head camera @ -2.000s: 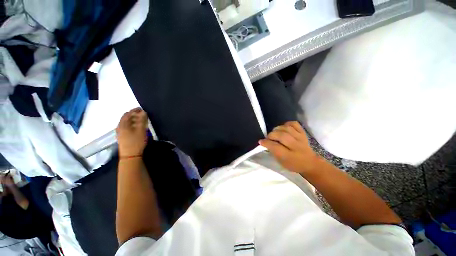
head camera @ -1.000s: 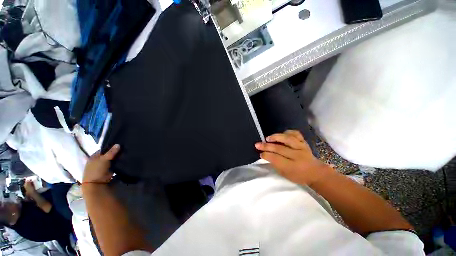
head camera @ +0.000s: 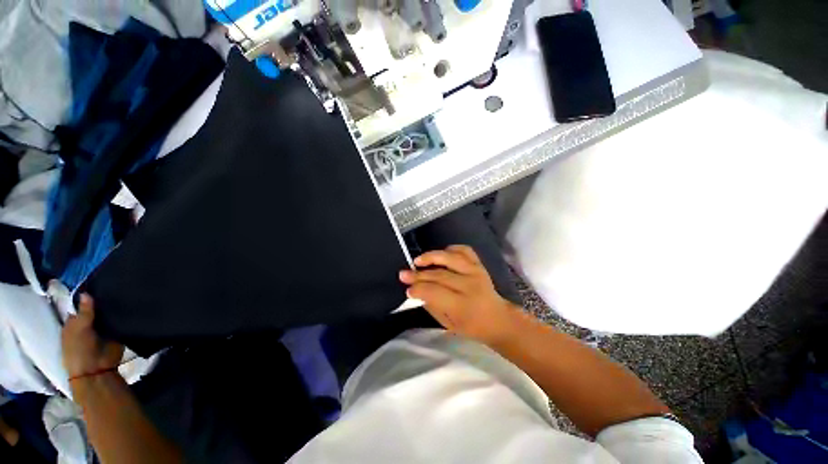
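Observation:
A large black fabric panel [head camera: 245, 208] lies spread over the table's front and hangs toward my lap, with a narrow white strip [head camera: 381, 195] along its right edge. Its far corner reaches the presser foot area [head camera: 331, 101] of the overlock machine [head camera: 399, 36]. My left hand [head camera: 89, 340] grips the panel's lower left corner, thumb on top and fingers hidden beneath. My right hand [head camera: 454, 288] pinches the lower right corner at the white edge, where a small white flap shows.
A black phone [head camera: 576, 68] lies right of the machine. White thread [head camera: 399, 152] sits in an opening at the table front. A large white panel [head camera: 663, 199] hangs right of the table. Blue and black garment pieces [head camera: 109, 118] and grey-white pieces [head camera: 41, 68] are heaped at left.
My left hand, off the panel at first, took its left corner and moved left, spreading it. The camera view has shifted, showing more of the machine. My right hand still holds the right corner.

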